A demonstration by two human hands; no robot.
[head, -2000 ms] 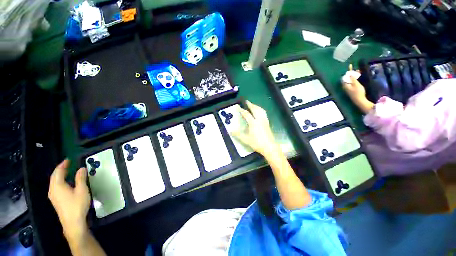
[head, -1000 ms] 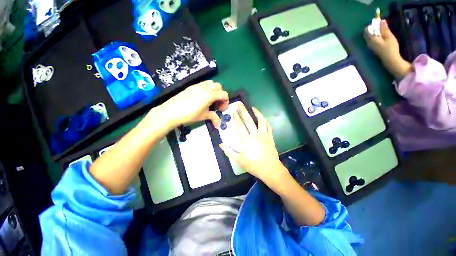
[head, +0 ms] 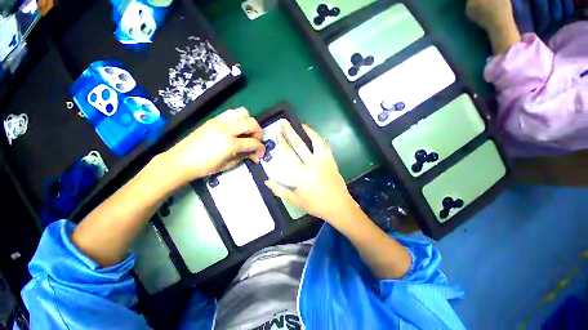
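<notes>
A black five-slot phone tray (head: pixel 220 252) lies in front of me, holding pale phone back covers (head: pixel 241 205) with dark camera circles at their far ends. My left hand (head: pixel 222 143) reaches over the tray, fingertips together at the camera circles (head: pixel 268 149) of the rightmost cover. Whether it pinches a small part is hidden. My right hand (head: pixel 308 169) lies on that same cover, fingers spread, pressing on its surface. My left forearm hides the far ends of the leftmost covers.
A black parts tray (head: pixel 213 90) beyond holds blue sheets (head: pixel 122 132), a silver-white heap (head: pixel 193 74) and a dark blue pile (head: pixel 68 187). A second phone tray (head: pixel 387 145) stands right. A coworker's pink sleeve (head: pixel 532 97) shows at right.
My left hand has come from the tray's left end to the rightmost cover's camera circles. My right hand stays on that cover. The view has shifted, so the trays appear further up and left.
</notes>
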